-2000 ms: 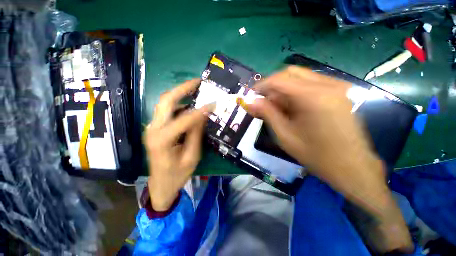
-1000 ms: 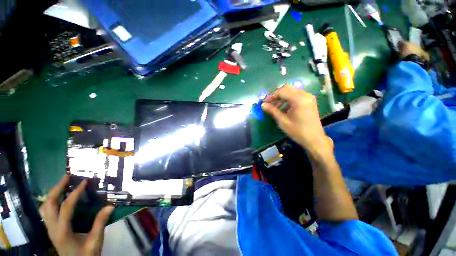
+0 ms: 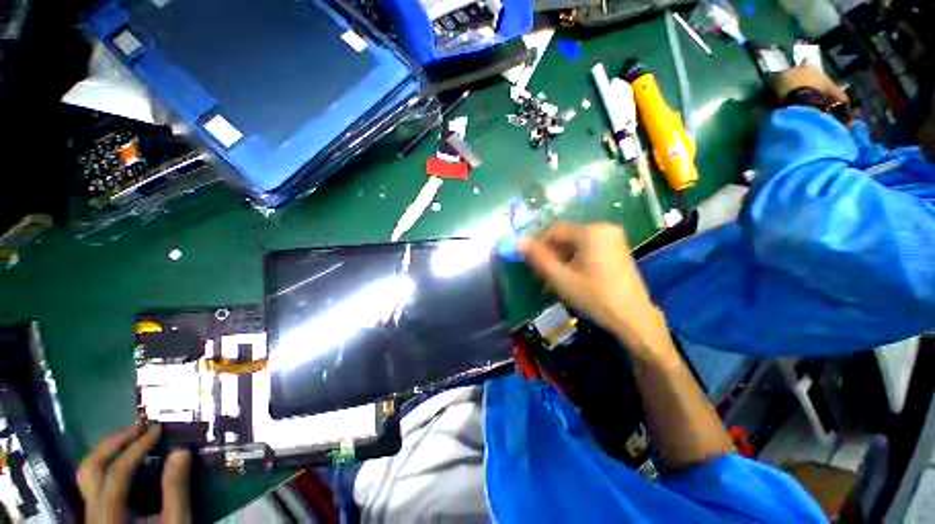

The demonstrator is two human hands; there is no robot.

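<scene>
The opened tablet inner assembly lies at the bench's front edge, with an orange flex and white areas. The glossy black display panel lies partly over it on the right. My left hand is at the assembly's lower left corner, fingers spread; its lower part is cut off by the picture's edge. My right hand is right of the display, slightly blurred, fingertips together beside small blue picks. Whether it holds one I cannot tell.
Wrapped blue-framed panels are at the back left. A scraper with a red block, small screws and a yellow tool lie behind. Another opened tablet is at the far left. A person in blue sleeves is at the right.
The view has swung right since the earliest frame. My right hand has left the board and moved right to the blue picks. The display now lies over the assembly's right part.
</scene>
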